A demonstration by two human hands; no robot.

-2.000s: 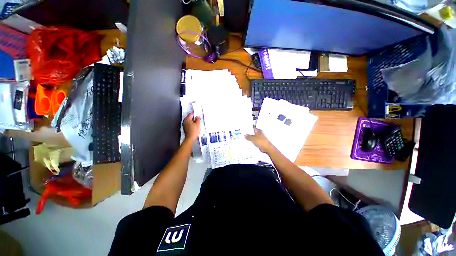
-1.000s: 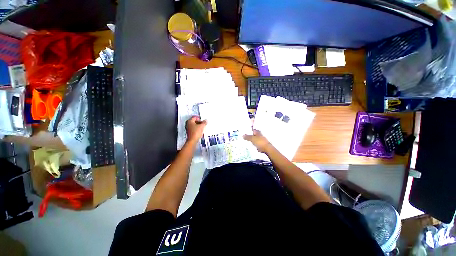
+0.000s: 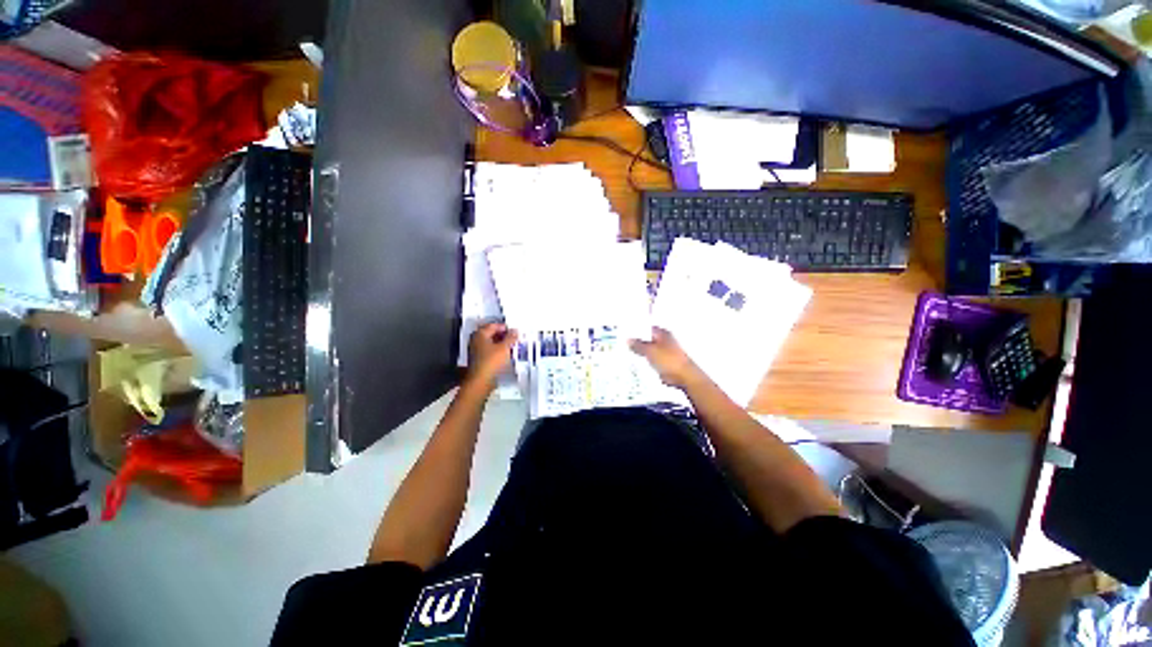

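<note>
A printed sheet (image 3: 581,367) with a row of small dark pictures and a table lies near the desk's front edge, above my dark shirt. My left hand (image 3: 493,348) pinches its left edge, and my right hand (image 3: 660,354) holds its right edge. A thick, uneven white paper stack (image 3: 537,202) lies behind it, beside the partition. Another white sheet with two small dark pictures (image 3: 733,303) lies tilted to the right, partly behind my right hand. The lower edge of the held sheet is hidden by my body.
A black keyboard (image 3: 777,230) lies below the monitor (image 3: 834,63). A purple mouse pad (image 3: 920,379) holds a mouse and a calculator. A blue basket (image 3: 966,215) stands right. A partition (image 3: 392,228) and a yellow-lidded jar (image 3: 484,57) are on the left. A fan (image 3: 966,575) stands below right.
My left hand has moved down along the sheet's left edge. The held sheet now lies straighter between both hands. My right hand has hardly moved.
</note>
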